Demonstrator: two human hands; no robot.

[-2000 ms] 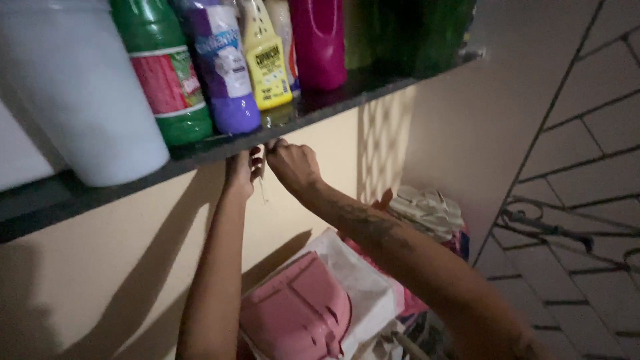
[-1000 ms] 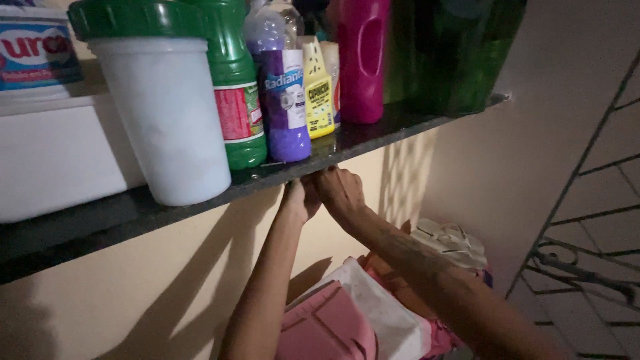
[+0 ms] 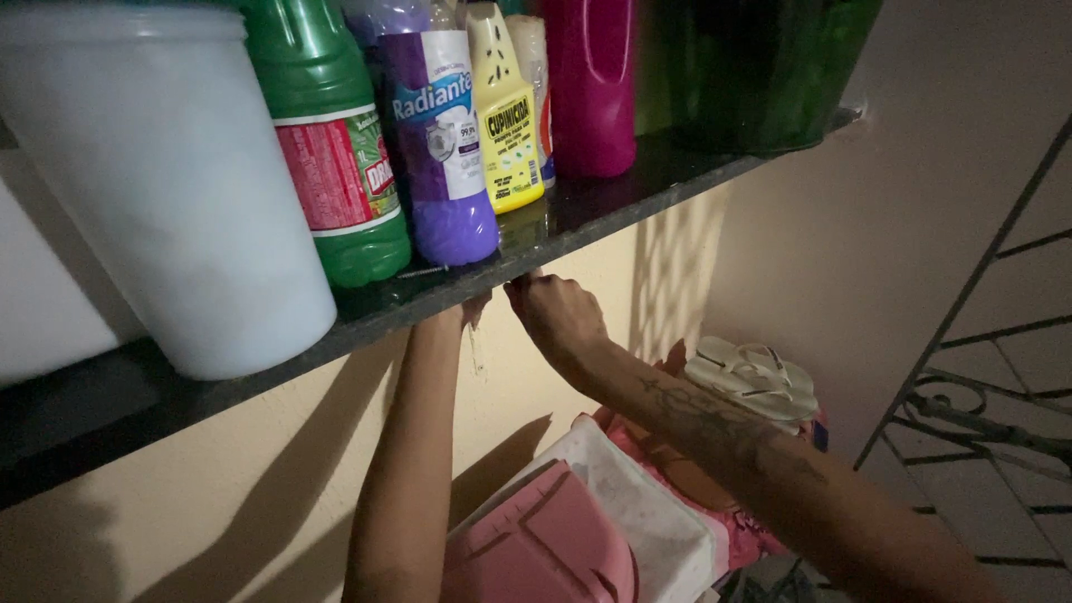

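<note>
Both hands are raised against the wall just below a dark stone shelf (image 3: 578,226). My left hand (image 3: 476,308) is mostly hidden behind the shelf's edge, so what it touches cannot be made out. My right hand (image 3: 557,310) is beside it, to the right, with curled fingers; their tips pass under the shelf edge and any small thing in them is hidden. On the shelf above the hands stand a purple cleaner bottle (image 3: 444,151) and a yellow termite-killer bottle (image 3: 507,117). A metal screw (image 3: 424,272) lies near the shelf's front edge, by the purple bottle.
A white plastic container (image 3: 184,193), a green bottle (image 3: 335,167), a magenta bottle (image 3: 590,84) and a dark green bucket (image 3: 754,75) line the shelf. Below are a pink plastic item (image 3: 544,536), white cloth (image 3: 645,502) and pale flip-flops (image 3: 754,381). A metal grille (image 3: 988,419) stands at right.
Two seconds ago a thin thing hung between the hands; it is not distinct now. Both hands remain under the shelf, now slightly farther apart than one second ago. The view has shifted.
</note>
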